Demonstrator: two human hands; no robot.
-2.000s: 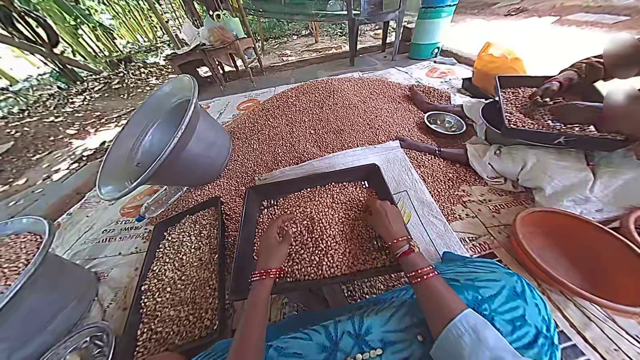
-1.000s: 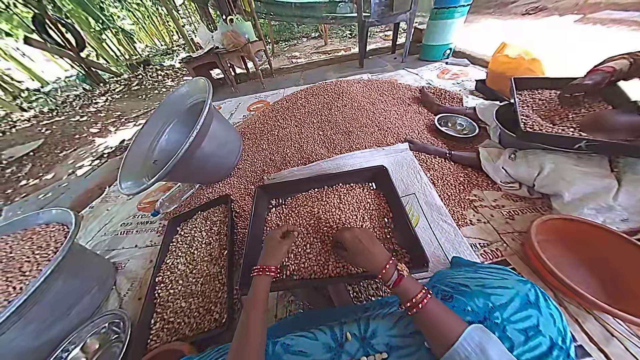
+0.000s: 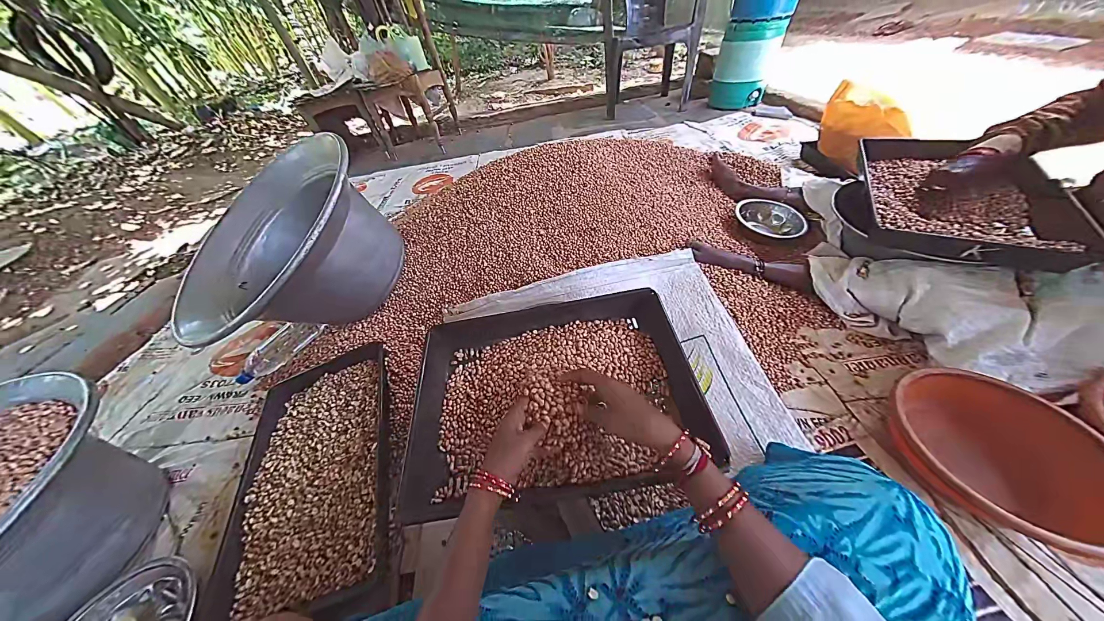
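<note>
A black rectangular tray (image 3: 690,379) with reddish-brown nuts or beans lies in front of me. Over its middle, my left hand (image 3: 515,435) and my right hand (image 3: 623,410) face each other, with a heap of the nuts (image 3: 552,404) gathered between them. The fingers of both hands are curled around that heap. Left of this tray is a narrower black tray (image 3: 384,431) holding paler pieces. Beyond them spreads a large pile of the same reddish nuts (image 3: 552,198). More pieces show below the near edge of the front tray.
An empty metal basin (image 3: 345,259) leans tilted at the left; a metal pot (image 3: 95,509) with nuts is nearer. A brown plastic basin (image 3: 992,448) lies at the right. Another person's hand (image 3: 966,177) works in a tray (image 3: 957,246); a small steel bowl (image 3: 770,219) sits by their feet.
My hands were apart over the tray, then palms down on the nuts; now they are together around a raised heap. The other person's hands have shifted in their tray.
</note>
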